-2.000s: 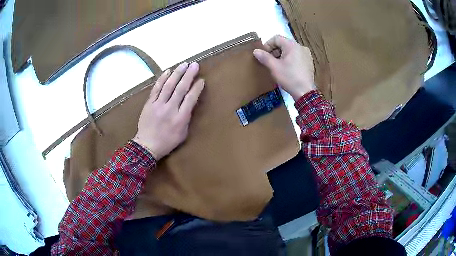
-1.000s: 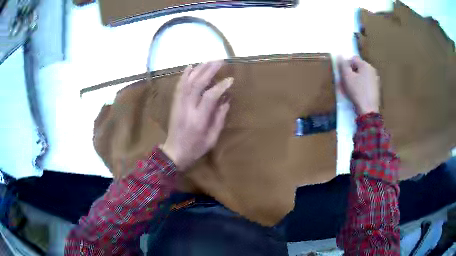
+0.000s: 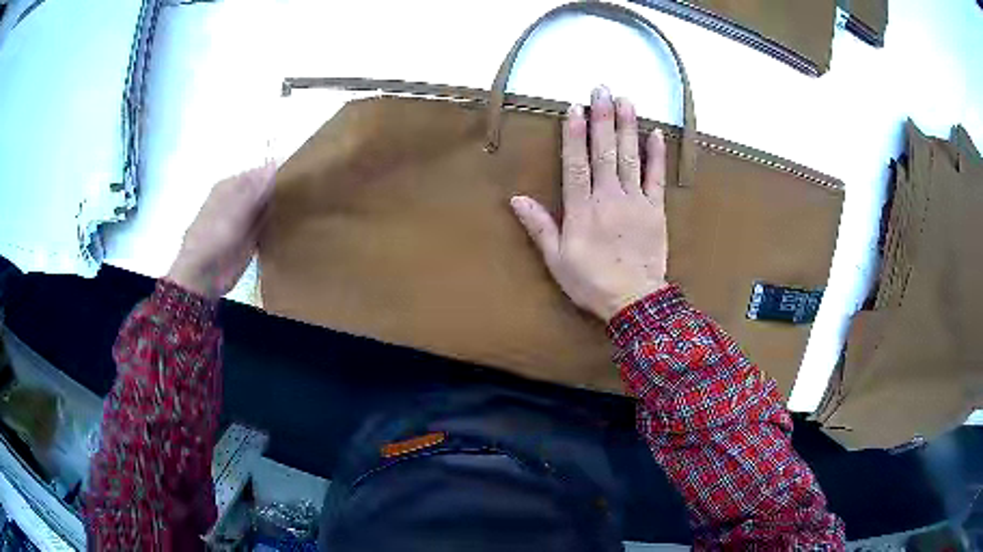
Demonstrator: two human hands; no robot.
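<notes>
A brown outer panel point(image 3: 431, 248) lies on a white backing panel whose thin brown top edge strip point(image 3: 356, 86) shows beyond the panel's upper left. Its arched handle point(image 3: 679, 59) stands out past the top edge. A black label point(image 3: 786, 304) is at the right side. My right hand point(image 3: 612, 221) lies flat on the panel between the handle ends, fingers slightly spread, holding nothing. My left hand point(image 3: 224, 229) is at the panel's left edge, fingers bent against it and partly blurred; its fingertips seem to hold the edge.
A loose stack of brown outer panels point(image 3: 927, 280) is at the right. A stack of white backing panels point(image 3: 65, 140) is at the left. Flat brown panels point(image 3: 781, 27) lie at the back right. A dark cloth point(image 3: 356, 361) runs along the table's near edge.
My left hand has moved from the panel's middle to its left edge. My right hand has left the right edge and now lies flat on the panel. The left part is flatter; the view has turned left.
</notes>
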